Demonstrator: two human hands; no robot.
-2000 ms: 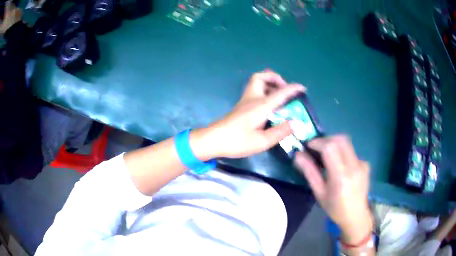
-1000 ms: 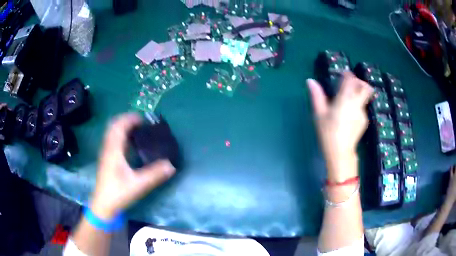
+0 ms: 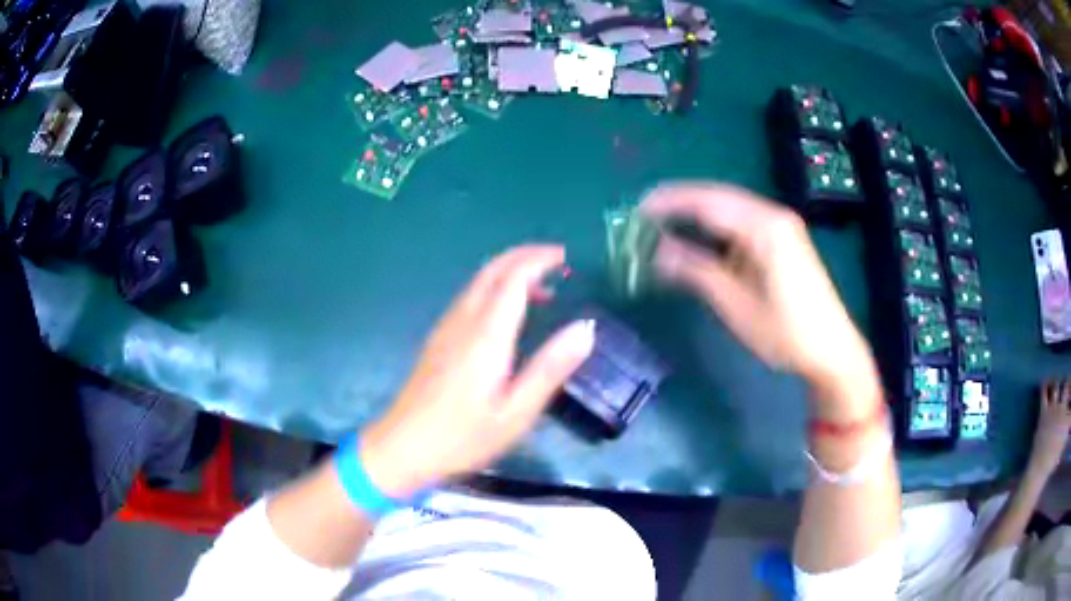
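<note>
A black housing lies on the green mat close in front of me, its open side not clearly seen. My left hand is beside it with thumb and fingers apart; the thumb tip is at the housing's upper left edge. My right hand is above and right of the housing and pinches a green circuit board, blurred by motion. Something dark shows within the right fingers, too blurred to name.
Units with boards stand in rows at right. Speaker units sit at left. A loose board pile lies at the far side. A phone is at far right. Another person's hand shows at right, and a red stool below left.
My left hand and the housing have come from the left to the middle. My right hand has left the unit rows and now holds a board. The near boards of the pile are gone.
</note>
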